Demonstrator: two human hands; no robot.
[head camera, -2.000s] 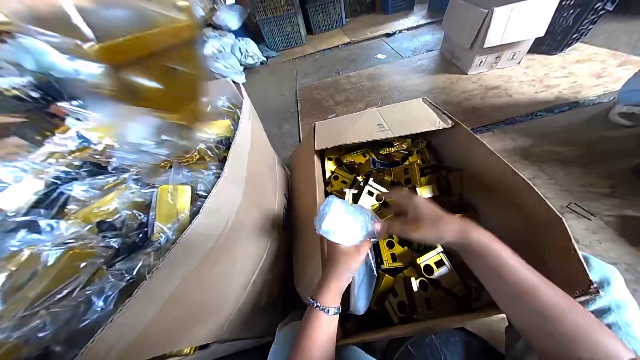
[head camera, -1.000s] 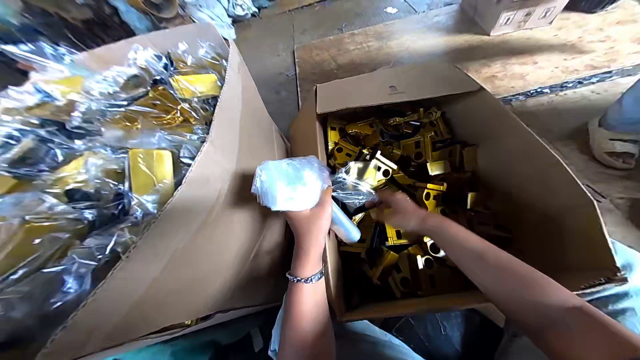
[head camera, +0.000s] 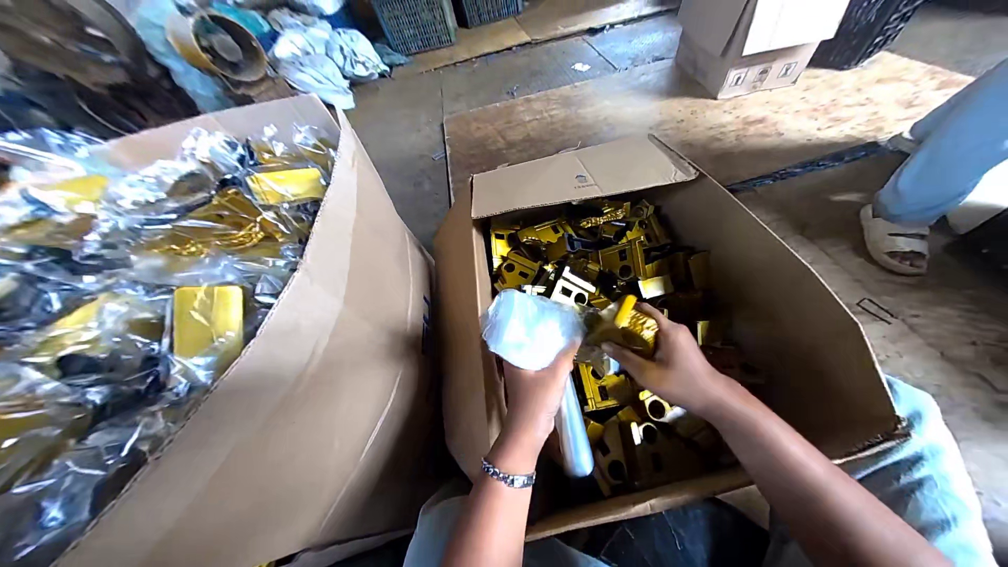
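Note:
My left hand (head camera: 535, 394) grips a bundle of clear plastic bags (head camera: 531, 327), whose rolled end hangs below the fist. Just to its right, my right hand (head camera: 669, 358) holds a shiny gold-coloured part (head camera: 634, 324) at the mouth of a clear bag. Both hands are above an open cardboard box (head camera: 795, 315) holding many loose gold-coloured parts (head camera: 602, 386) with round holes. A larger cardboard box (head camera: 346, 394) on the left is heaped with gold and black parts wrapped in clear plastic (head camera: 209, 319).
Another person's leg (head camera: 937, 157) and sandalled foot (head camera: 898, 240) are at the right. Behind stand a cardboard carton (head camera: 756, 47) and a plastic crate (head camera: 413, 27). Crumpled pale bags (head camera: 331, 59) lie near a metal ring (head camera: 216, 47). A bent wire (head camera: 876, 311) is on the floor.
My right hand now has a gold-coloured part up at the bag; one second ago it was down among the loose parts. My left hand has kept hold of the bags.

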